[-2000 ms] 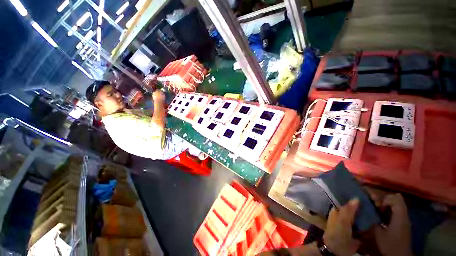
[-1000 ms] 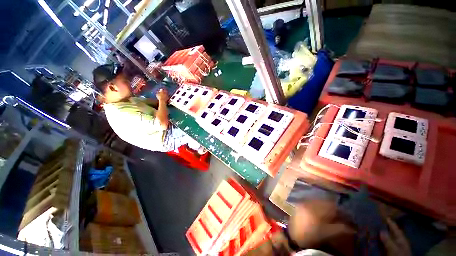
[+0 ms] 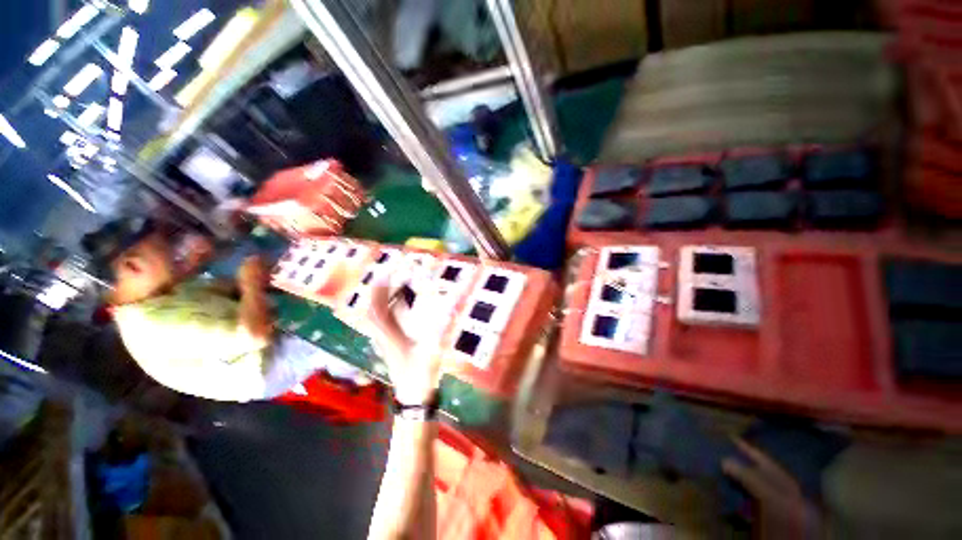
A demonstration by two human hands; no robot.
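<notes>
My left hand (image 3: 406, 332), blurred and with a dark band at the wrist, is stretched out over the neighbouring tray (image 3: 527, 338) of white devices (image 3: 483, 311) with black screens. Its fingers are at a device; whether they grip it is not clear. My right hand (image 3: 775, 490) is low at the right, dim and blurred, at the dark cloth pouches (image 3: 675, 432) by the table's near edge. Its hold on the cloth cannot be made out.
The red-orange compartment tray (image 3: 823, 322) holds pale devices (image 3: 719, 285), white cords and dark pouches. More dark pouches (image 3: 754, 169) lie in the tray behind. Stacked trays (image 3: 475, 490) stand below the table. A metal post (image 3: 406, 137) rises beyond; a person (image 3: 195, 338) sits at the green bench.
My left hand has left the dark pouches and moved out to the left over the neighbouring tray. My right hand has stayed near the pouches. The camera view has turned to the right.
</notes>
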